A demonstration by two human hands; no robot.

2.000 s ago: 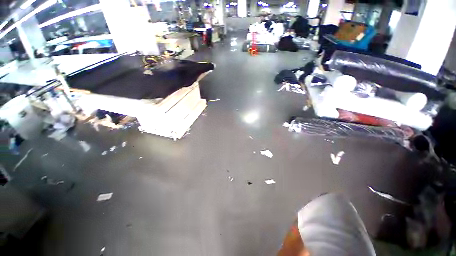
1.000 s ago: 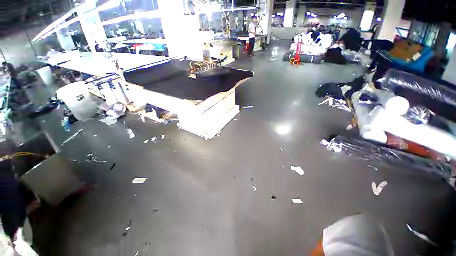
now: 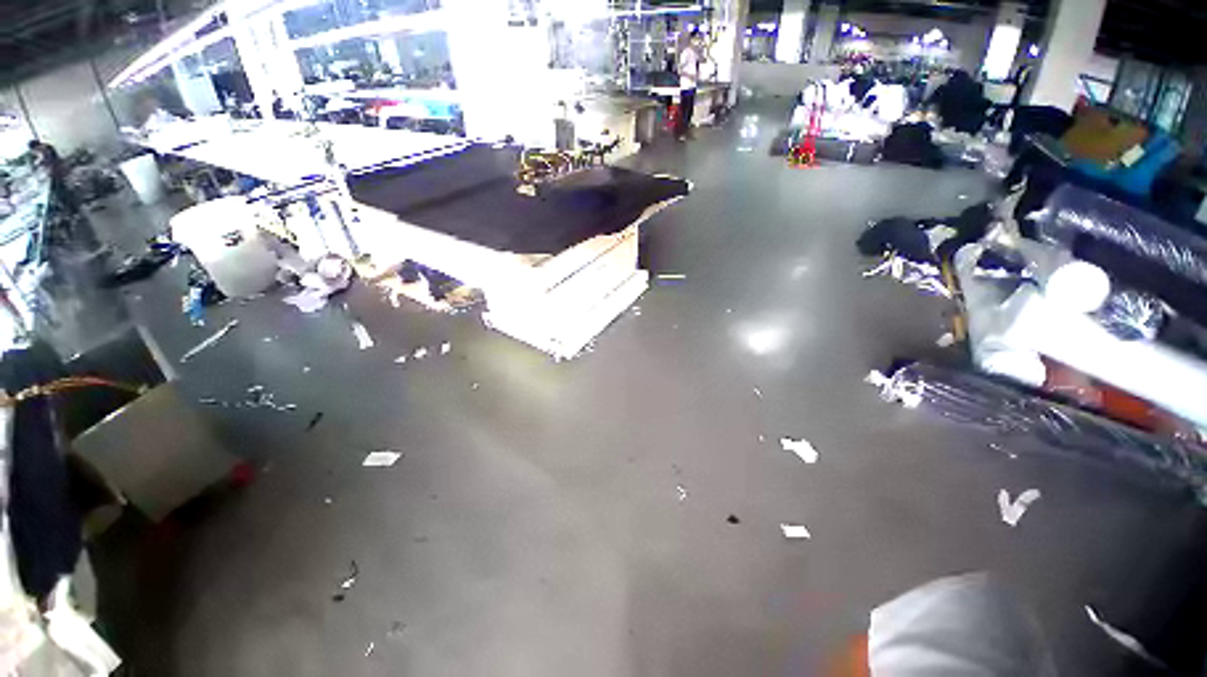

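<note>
Neither of my hands can be made out. A rounded pale grey-white shape (image 3: 960, 632) with an orange edge is cut off by the bottom right rim; I cannot tell whether it is clothing or something else. Ahead to the left stands a table with a black cover (image 3: 516, 205) and pale wooden boards (image 3: 576, 298) at its near end. A small device with yellow hoses (image 3: 563, 164) sits on its far side. Paper-like scraps (image 3: 798, 451) lie on the grey floor (image 3: 569, 476).
Plastic-wrapped fabric rolls (image 3: 1046, 423) and dark cloth (image 3: 900, 238) lie at right. A brownish box (image 3: 159, 450) and dark and pale cloth (image 3: 40, 503) are at the left rim. A pale bin (image 3: 236, 251) stands beyond. A person (image 3: 690, 82) stands far off.
The view has turned left, so the table and rolls have shifted right in the picture. The box and cloth at the left rim have come into view. The pale shape sits lower and further right.
</note>
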